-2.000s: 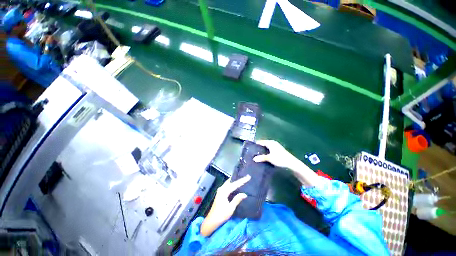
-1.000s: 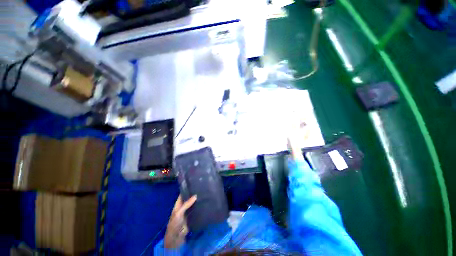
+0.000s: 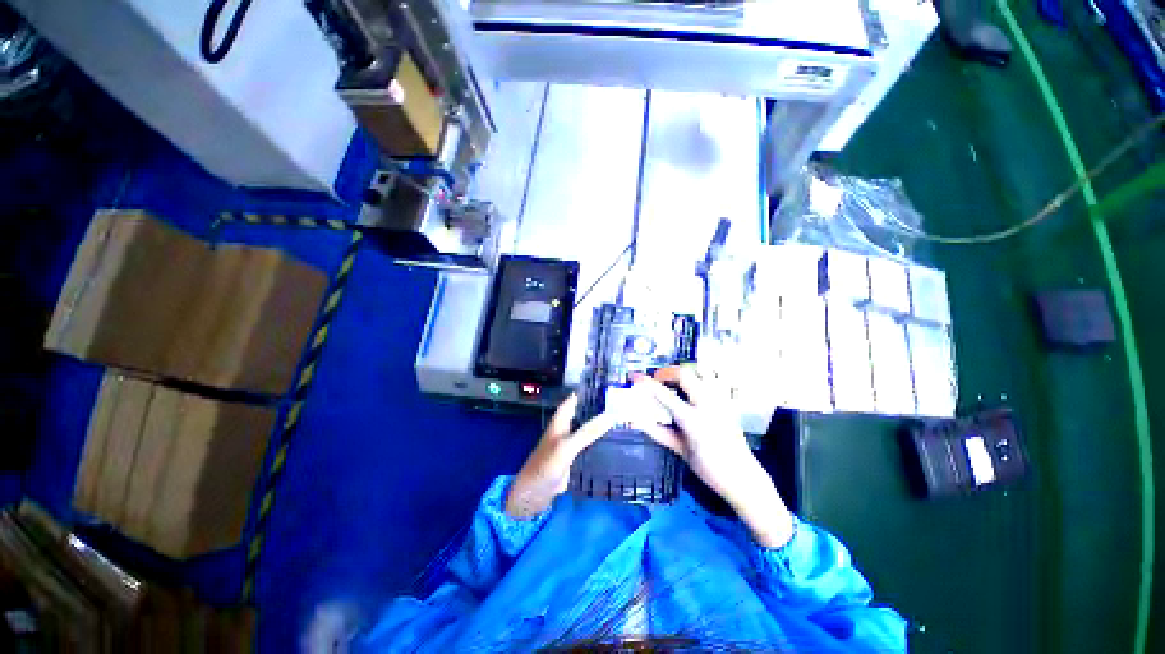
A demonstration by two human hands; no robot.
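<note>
A black device housing [image 3: 627, 470] lies in front of me, ribbed inside facing up. My left hand [image 3: 557, 450] holds its left edge, with fingers reaching towards its middle. My right hand [image 3: 707, 432] comes from the right, its fingertips on a small white piece [image 3: 629, 408] over the housing's middle. The fingers of both hands meet at this piece and hide part of it. Whether it is a label or a part, I cannot tell. Another black housing [image 3: 528, 317] lies smooth side up in the fixture at the machine bed's front left.
A metal machine head [image 3: 469, 224] stands behind the fixture. White strips in rows [image 3: 882, 335] lie right of the bed, with clear plastic [image 3: 853, 215] behind. A labelled housing [image 3: 939, 457] and another [image 3: 1074, 318] lie on the green bench. Brown cartons [image 3: 205, 300] stand on the blue floor, left.
The view has turned left towards the machine. The held housing now shows its ribbed inside instead of its smooth face. My right hand has come from the white strips to the housing.
</note>
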